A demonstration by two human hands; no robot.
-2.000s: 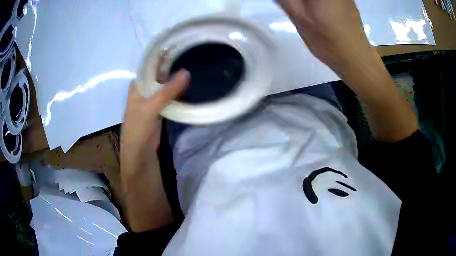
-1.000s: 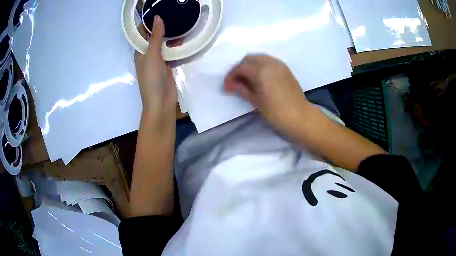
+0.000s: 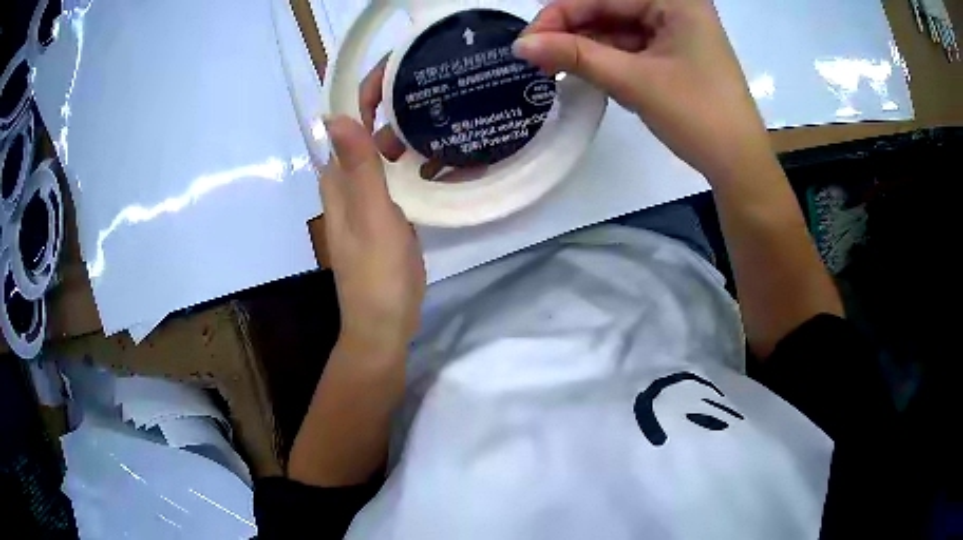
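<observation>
An off-white ring-shaped housing (image 3: 475,206) is held tilted over the white sheets at the top centre. A round black label (image 3: 465,95) with white text and a small arrow lies over its centre. My left hand (image 3: 375,222) grips the housing's left side, with the thumb in front and fingers showing through the curved slots. My right hand (image 3: 623,53) has thumb and fingertips at the label's upper right edge, pinching or pressing it; which of the two is unclear. The label appears to lie mostly flat on the centre.
Glossy white sheets (image 3: 190,127) lie at the left, with another stack (image 3: 813,53) at upper right. Other white rings (image 3: 40,237) overlap at far left. Crumpled white sheets (image 3: 148,475) lie low at left. Pale thin rods (image 3: 931,23) show at the upper right corner.
The housing has come down and right with my left hand. My right hand has risen from the sheets to the housing's centre, where the printed label now shows.
</observation>
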